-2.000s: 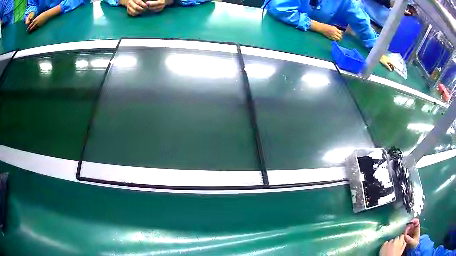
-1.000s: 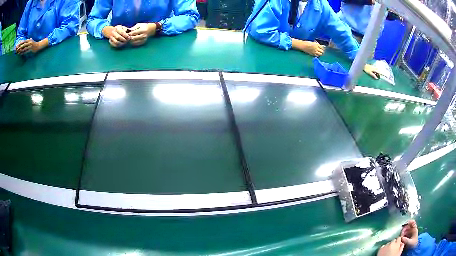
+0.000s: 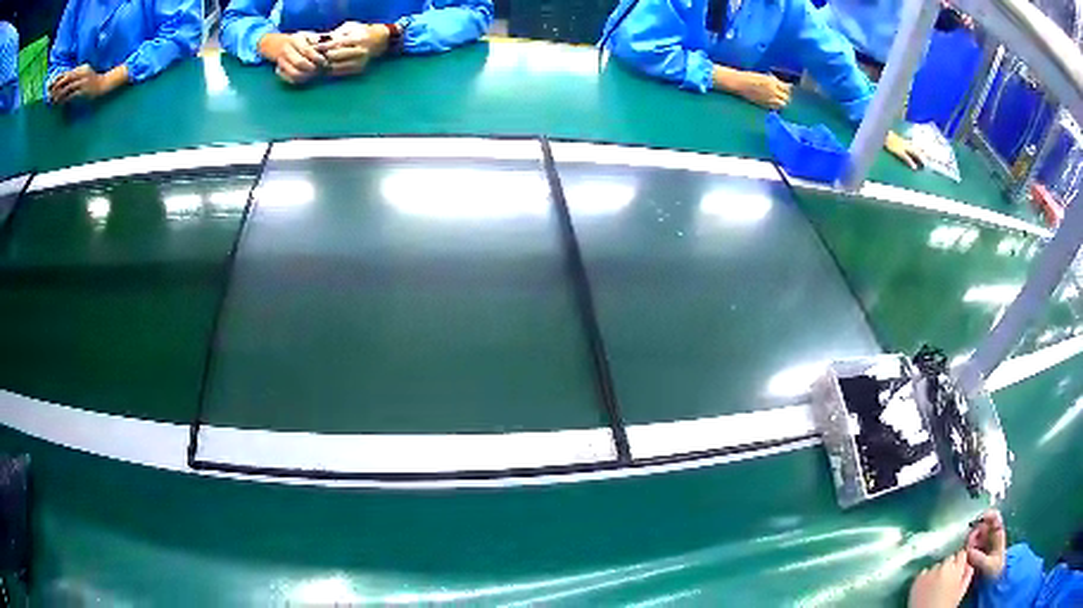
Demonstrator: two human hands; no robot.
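Neither of my hands is in the picture. A large flat glossy clear panel (image 3: 392,321) lies on the green bench in front of me, with a second panel (image 3: 713,273) at its right. Black edge strips (image 3: 582,297) run around and between them, over white strips. An open clear-grey parts bin (image 3: 841,439) with black and white pieces stands at the right near corner. A heap of shiny dark parts (image 3: 950,416) is beside it, with small white parts (image 3: 998,469) at the outer edge.
At the lower right, a neighbour's hands (image 3: 968,564) hold a tiny dark piece. Coworkers in blue smocks sit across the bench; the middle one's hands (image 3: 321,54) are together. A blue bin (image 3: 808,149) stands by a grey post (image 3: 891,95). A dark item (image 3: 12,523) is at the left edge.
The view has tilted down and then up and slightly back, so the bench shifts in the picture. The panels and bins keep their places. The neighbour's hands stay close together.
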